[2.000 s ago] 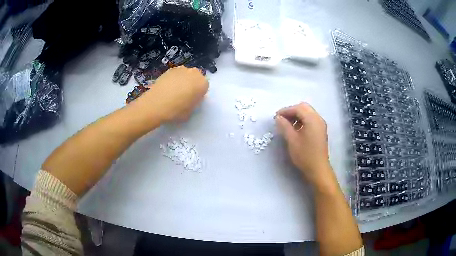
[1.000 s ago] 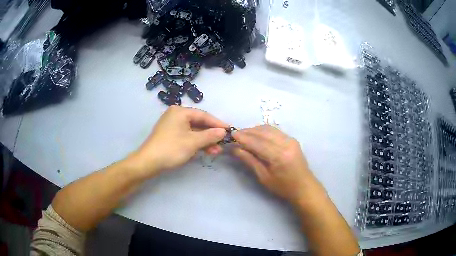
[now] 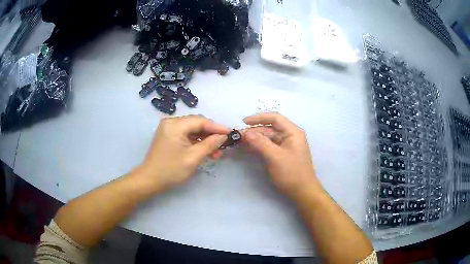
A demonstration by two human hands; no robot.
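A small black housing (image 3: 234, 136) with a pale centre is held between the hands over the middle of the table. My left hand (image 3: 186, 147) grips its left end between thumb and fingertips. My right hand (image 3: 281, 149) has its thumb and fingertips at the housing's right end; whether it grips the housing or a tiny insert cannot be told. Small white pieces (image 3: 208, 167) show faintly below my left fingers, mostly hidden by the hand. More white pieces (image 3: 268, 105) lie just beyond my right hand.
A heap of black housings (image 3: 196, 31) is at the back, with loose ones (image 3: 164, 104) nearer. Two white boxes (image 3: 282, 41) stand beyond the hands. A clear blister tray (image 3: 394, 149) of black parts is at right, more trays beyond. A plastic bag (image 3: 38, 87) is at left.
My left hand has come from the heap to the middle with a black housing, and my right hand has met it. In the last second the right index finger lifted and the housing turned.
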